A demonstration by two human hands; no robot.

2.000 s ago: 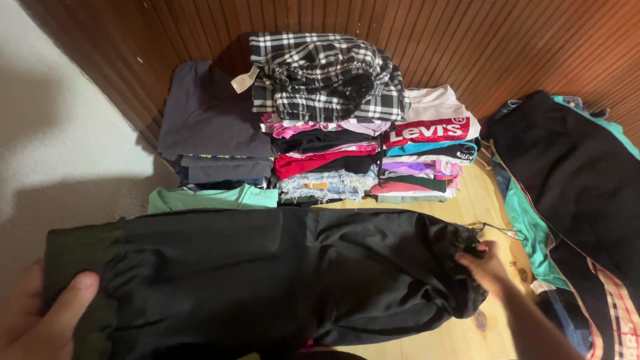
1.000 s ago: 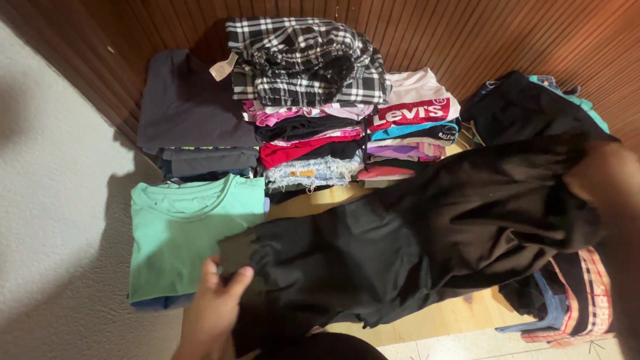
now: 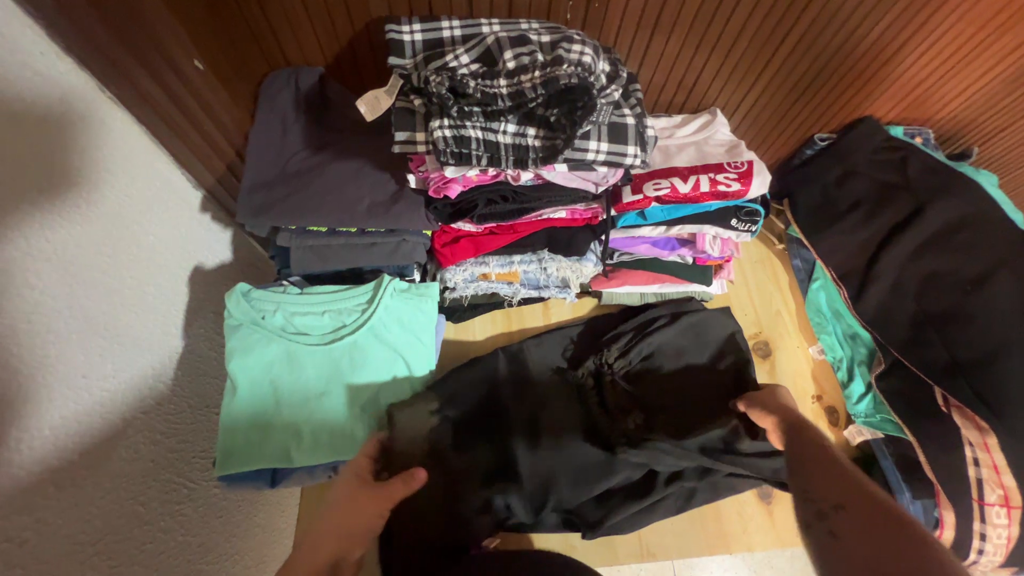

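Note:
A dark black garment point(image 3: 560, 432), partly folded over on itself with a gathered edge showing, lies across the pale wooden surface at bottom centre. My left hand point(image 3: 364, 492) grips its left end, thumb on top. At its right edge, my right hand point(image 3: 768, 412) pinches the cloth between thumb and fingers. Just beyond my left hand is a folded mint-green T-shirt point(image 3: 312, 384), with blue cloth under it. Behind the black garment stands a stack with black-and-white plaid clothing point(image 3: 512, 88) on top and frayed denim point(image 3: 520, 276) lower down.
Dark grey folded clothes point(image 3: 328, 152) stand at the back left, and a stack topped by a white Levi's shirt point(image 3: 696, 160) at the back right. Unfolded black and green clothes point(image 3: 920, 256) lie at the right. Ribbed wood panelling point(image 3: 744, 48) rises behind; a rough pale wall point(image 3: 104, 320) borders the left.
The black garment, stretched out between my hands before, is now shorter, its right part folded over. My right hand has come back toward the middle, lower than one second ago.

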